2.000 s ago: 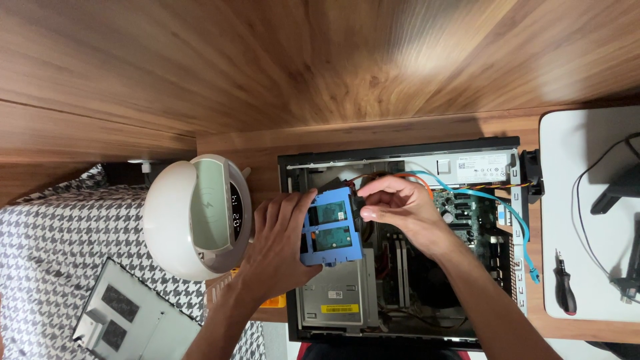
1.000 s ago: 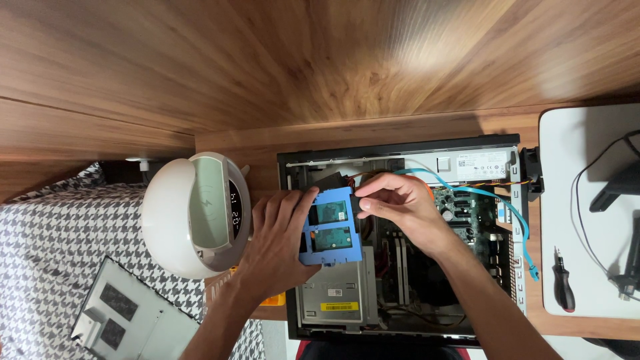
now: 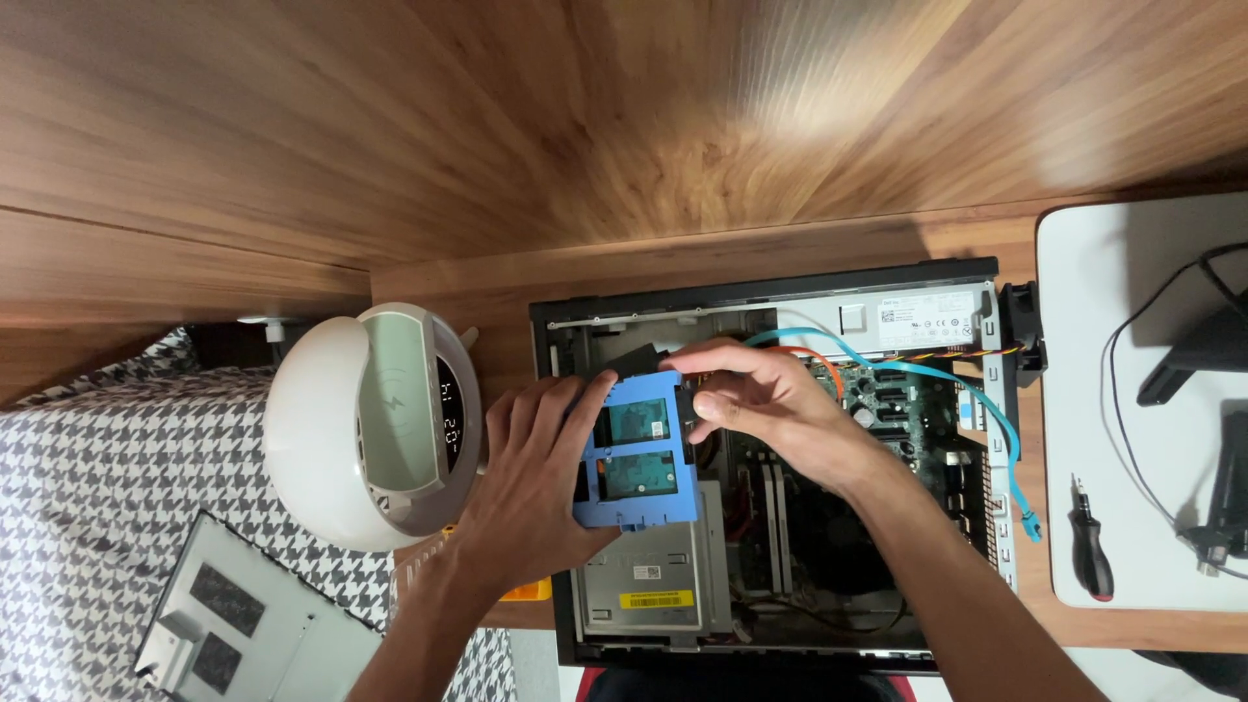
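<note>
A blue plastic drive caddy [image 3: 688,492] with green circuit boards showing in its windows is held above an open desktop computer case [image 3: 760,292]. My left hand [image 3: 536,468] grips the caddy's left side. At its upper right edge, the thumb and fingers of my right hand [image 3: 770,405] pinch a black connector [image 3: 690,414]; whether it is fully seated cannot be told. Below the caddy lies a silver optical drive [image 3: 643,575]. A light blue cable [image 3: 960,375] runs over the motherboard [image 3: 887,409], its loose plug hanging past the case's right edge. An orange cable curves near my right hand.
Left of the case stands a white round lamp with a clock display [image 3: 331,439]. A metal side panel [image 3: 263,624] lies on houndstooth cloth [image 3: 78,487]. On the right, a screwdriver [image 3: 1087,546] and black cabled devices rest on a white board [image 3: 1082,292]. A wooden panel borders the top.
Both hands stay at the caddy, which has tilted slightly since the first frame. My right fingers have shifted a little along its upper right edge.
</note>
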